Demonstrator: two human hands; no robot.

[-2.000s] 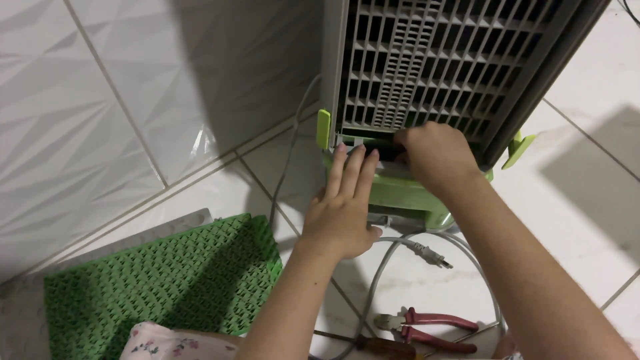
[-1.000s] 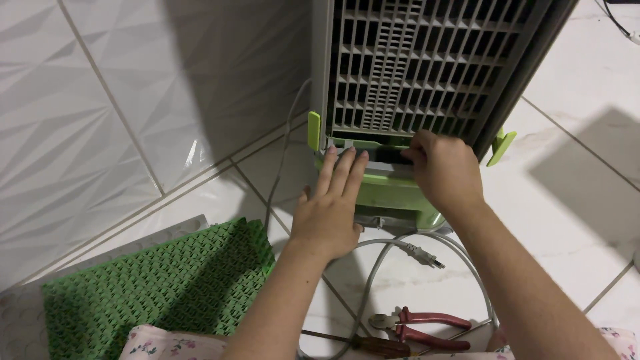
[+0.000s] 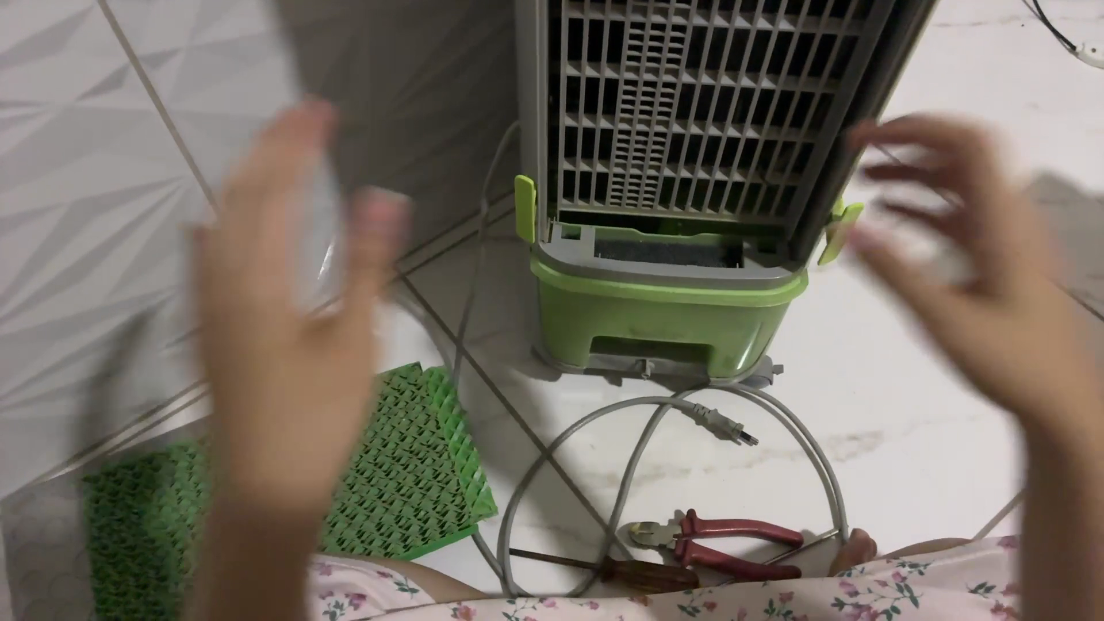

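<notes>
An upright air cooler (image 3: 668, 112) with a grey slatted grille stands in front of me, its green water tank (image 3: 655, 319) at the base. A green latch tab sticks out on each side, and a dark slot shows below the grille. My left hand (image 3: 285, 328), blurred, is raised left of the cooler with its fingers apart and nothing in it. To the right of the cooler my right hand (image 3: 975, 259) hangs in the air, also blurred, fingers spread and bent, holding nothing. Neither hand touches the cooler.
Red-handled diagonal cutting pliers (image 3: 733, 545) and a screwdriver (image 3: 647, 573) lie on the tiled floor by my lap. A looped grey power cord with its plug (image 3: 729, 425) lies before the cooler. A green honeycomb cooling pad (image 3: 405, 466) rests at left, beside the tiled wall.
Both hands have left the tank's top edge below the grille and moved apart, one to each side of the cooler. The slot they partly covered now shows.
</notes>
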